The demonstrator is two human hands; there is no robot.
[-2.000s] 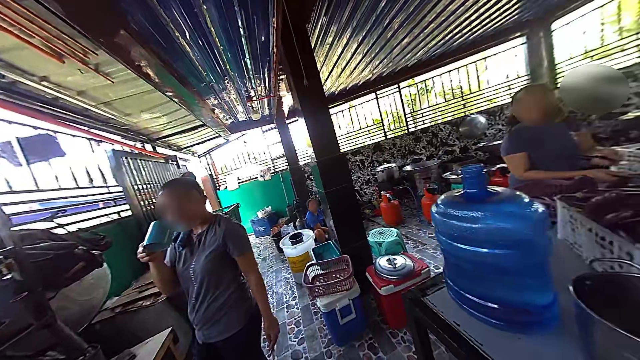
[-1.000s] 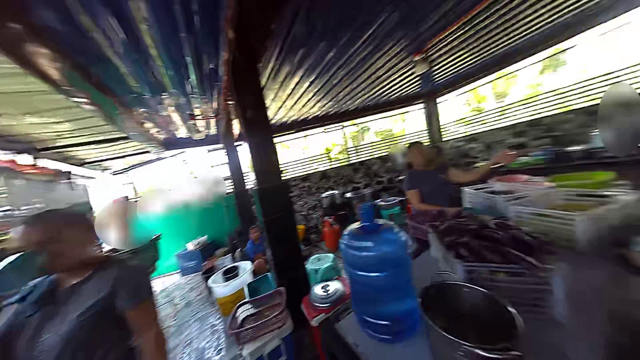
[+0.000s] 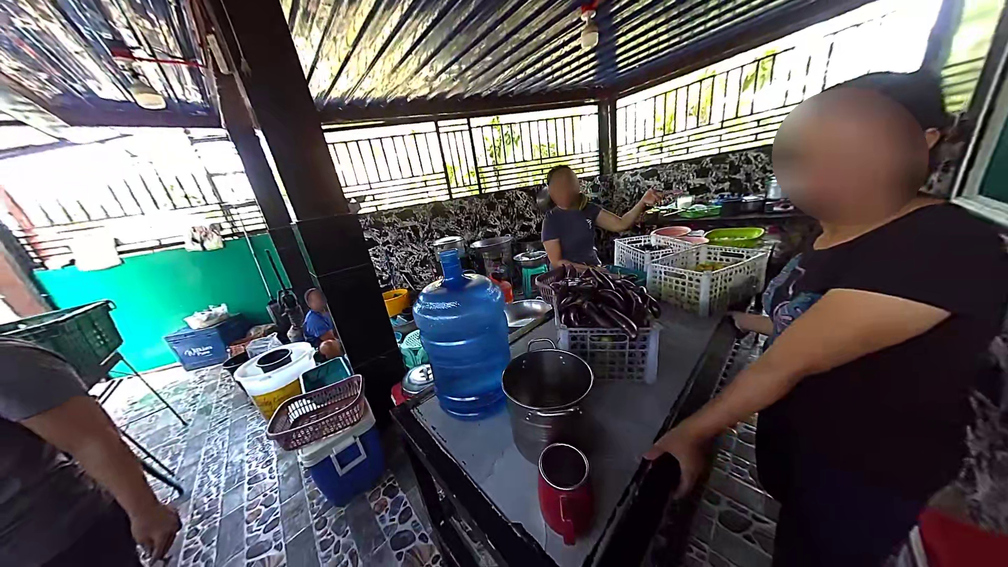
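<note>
Neither my left hand nor my right hand shows in the head view. On the grey table (image 3: pixel 488 480) in front of me stand a blue water jug (image 3: pixel 462 339), a deep metal pot (image 3: pixel 545 429) with loop handles, and a red mug (image 3: pixel 565 496) with its handle toward me. The pot stands between the jug and the mug. Behind the pot, a white plastic crate (image 3: pixel 610 354) is heaped with dark purple eggplants (image 3: pixel 602 298).
A person in black (image 3: pixel 882 354) leans a hand on the table's right edge. Another person (image 3: pixel 575 228) is behind the table; a third (image 3: pixel 55 449) stands at the left. A blue cooler (image 3: pixel 345 472) with a basket (image 3: pixel 317 413) stands left of the table, near a black post (image 3: pixel 339 268).
The view has swung right. The red mug and the person in black have come into view. The person behind the table had both hands low; one arm is now stretched out to the side.
</note>
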